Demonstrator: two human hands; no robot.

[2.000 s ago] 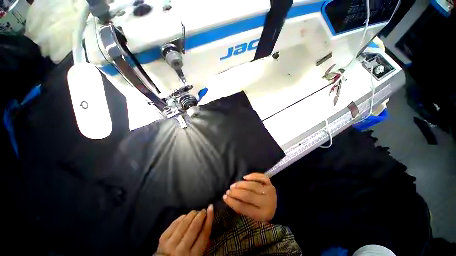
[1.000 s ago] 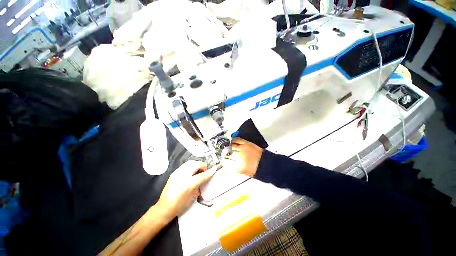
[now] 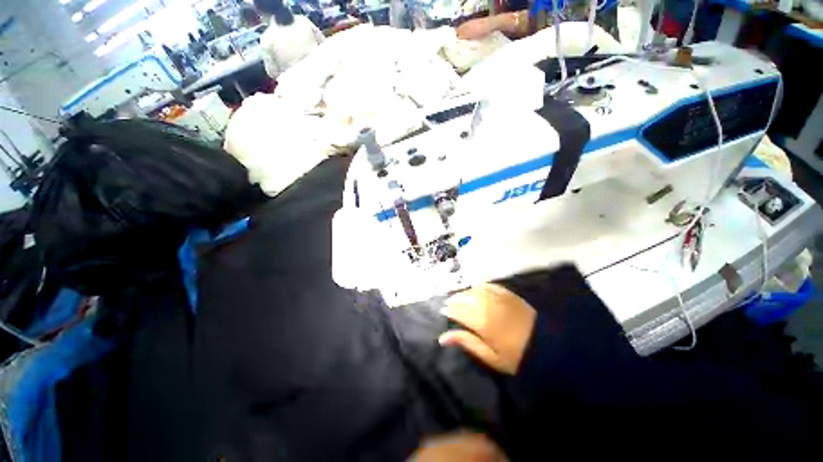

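Note:
A large black fabric panel [image 3: 298, 352] covers the table front, left of and below the needle area. The white sewing machine [image 3: 505, 171] stands behind it; its presser foot and needle area [image 3: 438, 257] is bright and small. My right hand [image 3: 492, 327] lies on the fabric just below and right of the presser foot, thumb and fingers slightly apart; whether it pinches cloth is unclear. My left hand [image 3: 458, 448] is blurred and cut off by the bottom edge, its fingers not distinguishable. The white lamp [image 3: 355, 248] is left of the needle.
Red-handled thread snips [image 3: 692, 242] lie right on the machine bed. A black strip [image 3: 567, 149] drapes over the machine arm. A black plastic bag [image 3: 135, 194] bulges at left; a cream fabric pile [image 3: 361, 86] is behind. Another person's hand [image 3: 492, 24] shows at the top.
The view has tilted up and left. My hands have left the presser foot; my left has moved to the bottom edge. The black panel now covers the table front and orange block.

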